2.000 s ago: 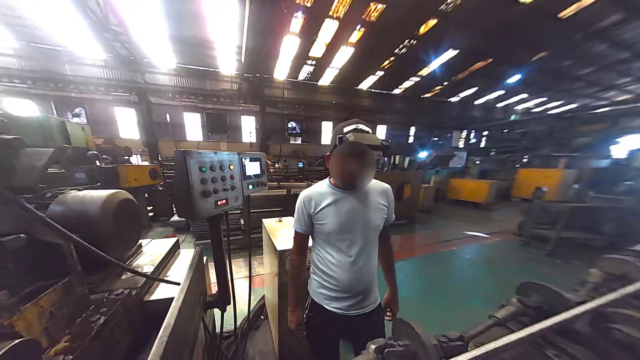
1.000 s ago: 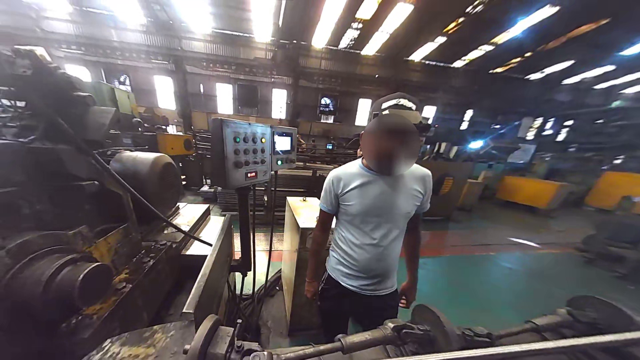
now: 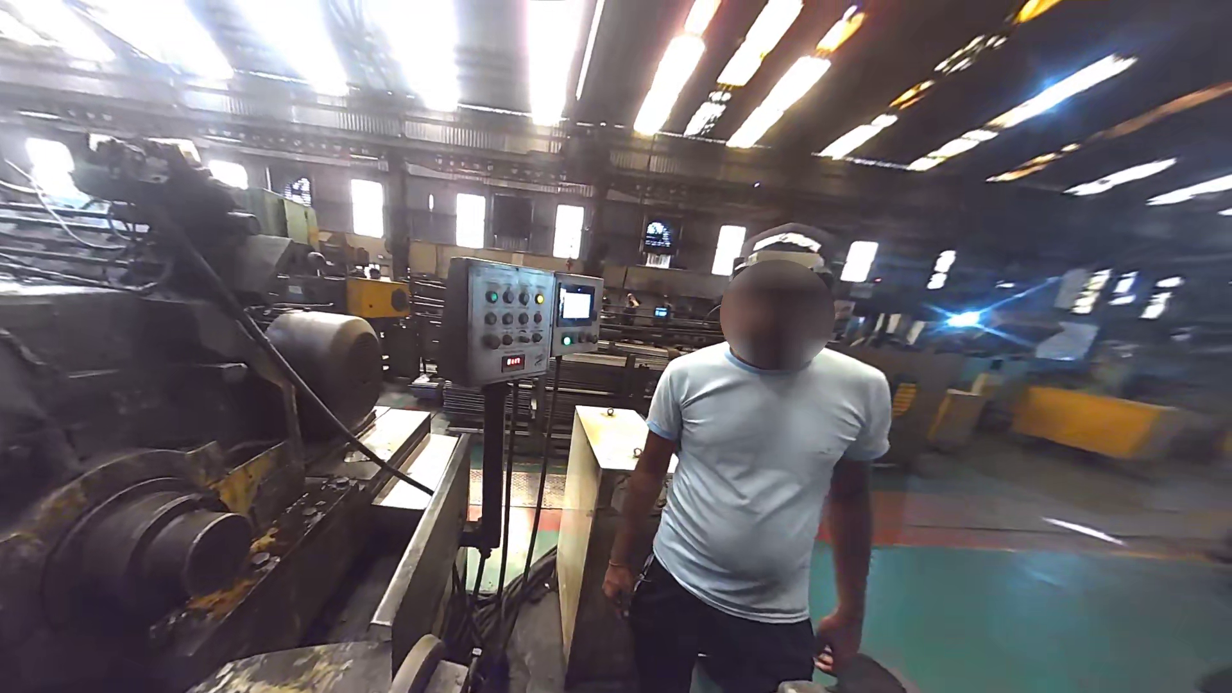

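Note:
Neither my left hand nor my right hand shows in the head view. Just ahead, right of centre, another person in a light T-shirt (image 3: 760, 481) and a cap stands with both arms hanging down. To that person's left in the view is a machine control panel (image 3: 510, 322) with rows of buttons, a small lit screen and a red display, carried on a dark post (image 3: 493, 462). Large, greasy machinery fills the left side, with a cylindrical motor housing (image 3: 332, 361) and a round metal shaft end (image 3: 214, 551).
A pale metal cabinet (image 3: 582, 500) stands beside the person. Cables (image 3: 520, 577) lie on the floor below the panel. Machine parts rise at the bottom edge, among them a metal disc (image 3: 421, 664). Yellow barriers or bins (image 3: 1088, 421) stand farther back on the right.
The other person appears larger and nearer in the frame than two seconds ago. The view has shifted, bringing more of the machinery at left into sight.

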